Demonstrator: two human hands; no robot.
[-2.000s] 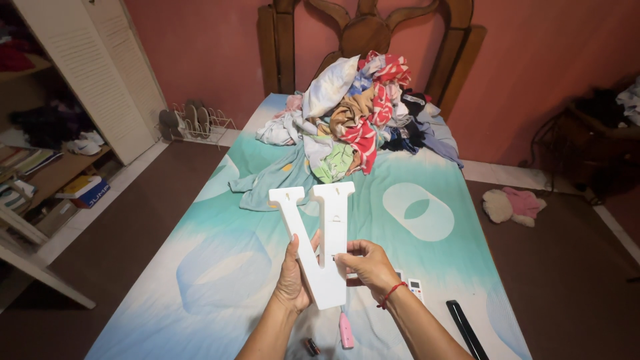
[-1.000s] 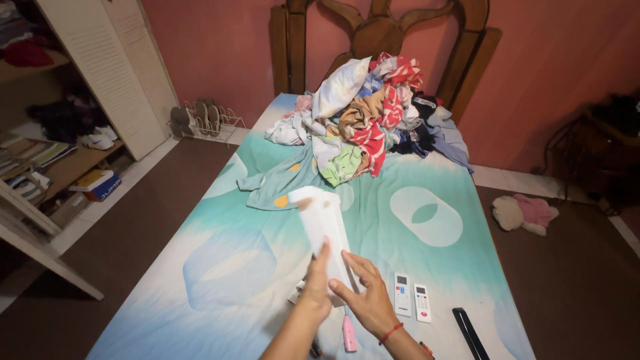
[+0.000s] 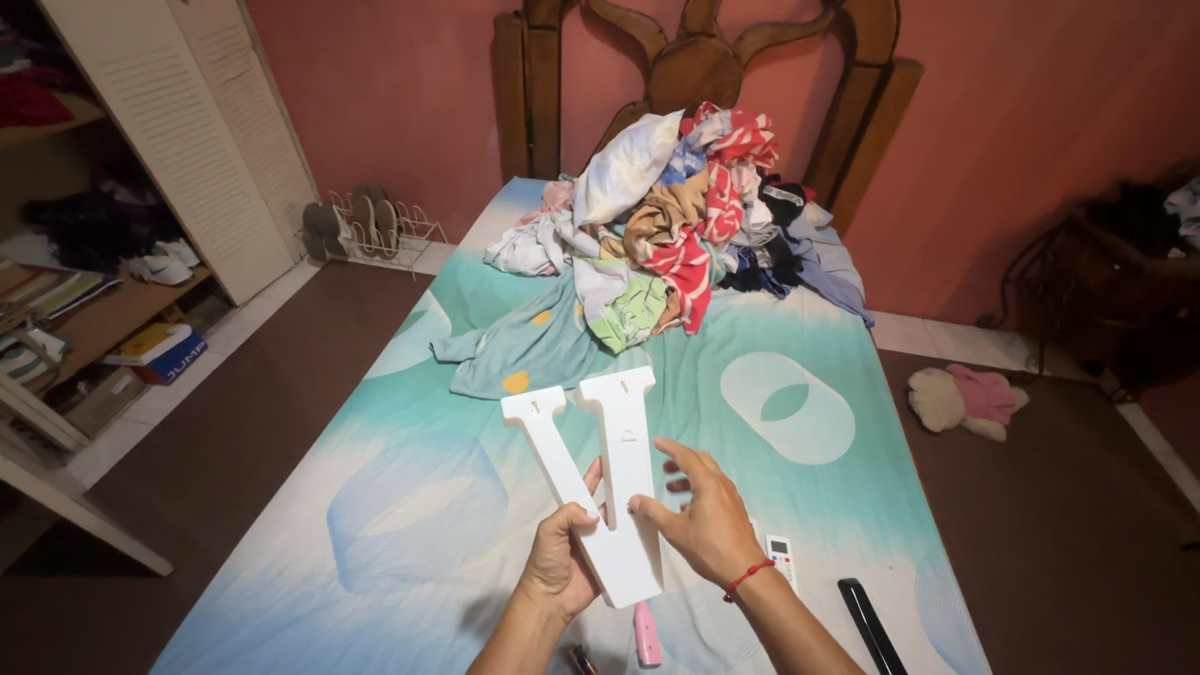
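Note:
A white V-shaped letter (image 3: 626, 553) with keyhole slots near its two upper ends is held above the bed. My left hand (image 3: 562, 562) grips its left arm and lower part, thumb in front and fingers behind. My right hand (image 3: 708, 516), with a red bracelet at the wrist, has its thumb against the letter's right edge and its other fingers spread off it. Below the letter lie a pink handheld item (image 3: 647, 636) and a small dark object (image 3: 581, 660). A white remote control (image 3: 780, 561) shows partly behind my right wrist.
A heap of clothes (image 3: 666, 234) lies on the bed (image 3: 412, 506) near the wooden headboard (image 3: 696, 75). A long black object (image 3: 870, 623) is at the right. Beside the bed are a plush toy (image 3: 970, 398), a shoe rack (image 3: 412, 239) and an open closet with shelves (image 3: 84, 323).
The letter, seen narrow and edge-on one second ago, now shows its slotted face again. My right hand's fingers have spread away from it.

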